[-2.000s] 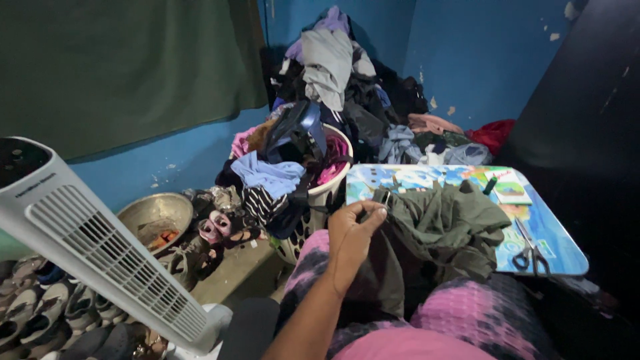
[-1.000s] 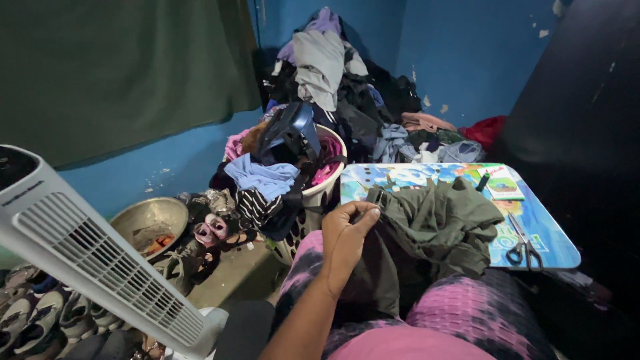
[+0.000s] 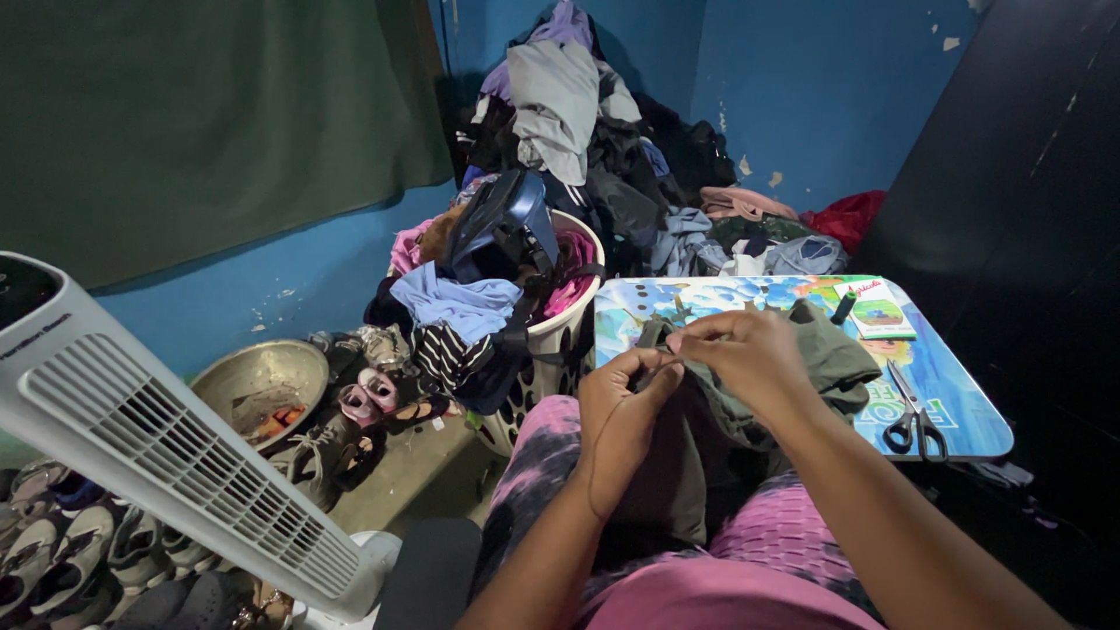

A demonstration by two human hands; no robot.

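Dark olive fabric [image 3: 827,354] lies bunched over my lap and the near part of a small printed table. Both hands meet at its left edge. My left hand [image 3: 623,420] pinches the cloth between thumb and fingers, with a dark thread [image 3: 592,472] hanging down across the wrist. My right hand [image 3: 744,354] has thumb and forefinger closed at the same spot, touching the left fingertips; whether a needle is between them is too small to tell. On the table, right of the cloth, are black-handled scissors [image 3: 913,420], a dark green thread spool [image 3: 843,308] and a printed card [image 3: 878,308].
The printed table [image 3: 971,402] stands over my lap. A white tower fan [image 3: 184,446] leans in at left, near shoes [image 3: 140,547] and a metal basin [image 3: 206,376]. A laundry basket [image 3: 573,319] heaped with clothes stands ahead, before a tall clothes pile [image 3: 556,105].
My right hand, not visible in the earlier frames, has come in over the cloth and now meets my left hand's fingertips. The left hand still pinches at the fabric's left edge.
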